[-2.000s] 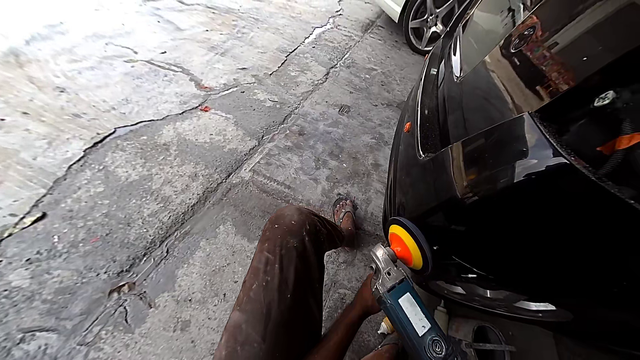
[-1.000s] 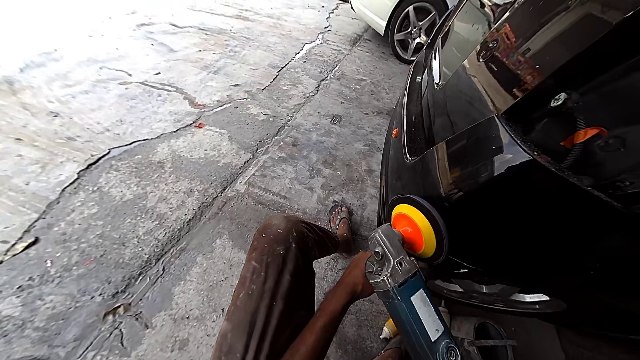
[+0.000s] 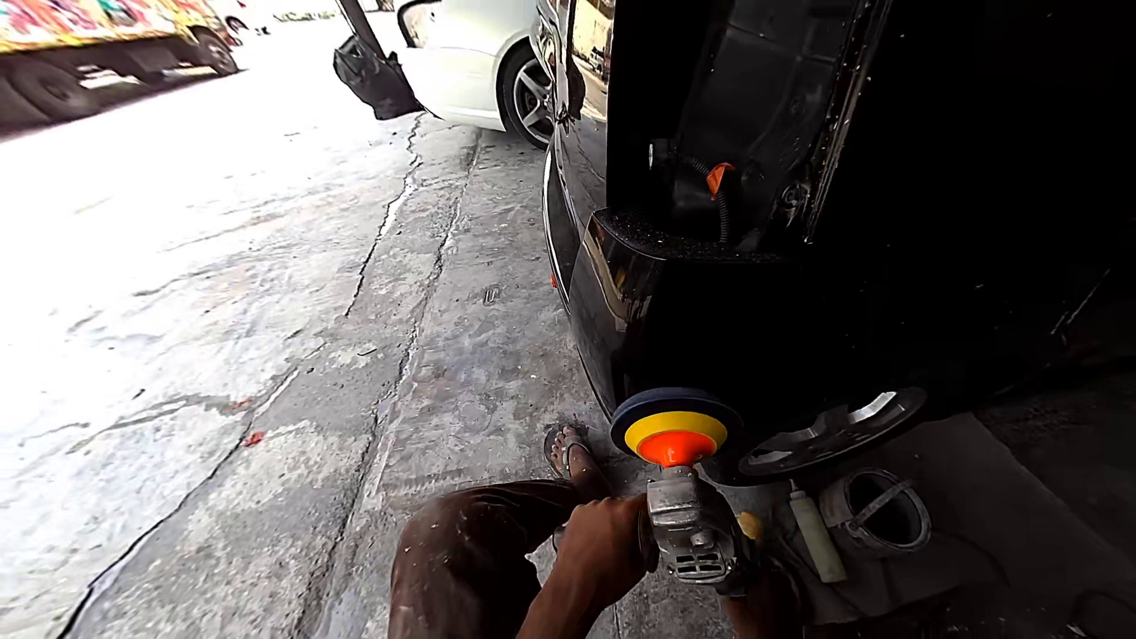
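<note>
My left hand is closed around the side handle of a power polisher, left of its metal gear head. The polisher points away from me, its orange and yellow backing plate carrying a dark pad. That pad is at the lower corner of a black car's bumper; whether it touches the panel cannot be told. Below and behind the tool, in shadow, part of my right arm shows, but the right hand's grip is hidden by the machine body.
A pale squeeze bottle and an open bucket stand low at the right, near the car's wheel. My bent knee is at the lower left. Beyond are a white car, a black bag and a truck.
The view has swung to the right. The polisher has turned from slanting up-left to pointing nearly straight ahead, and its pad now shows more edge-on. My left hand stays on the handle.
</note>
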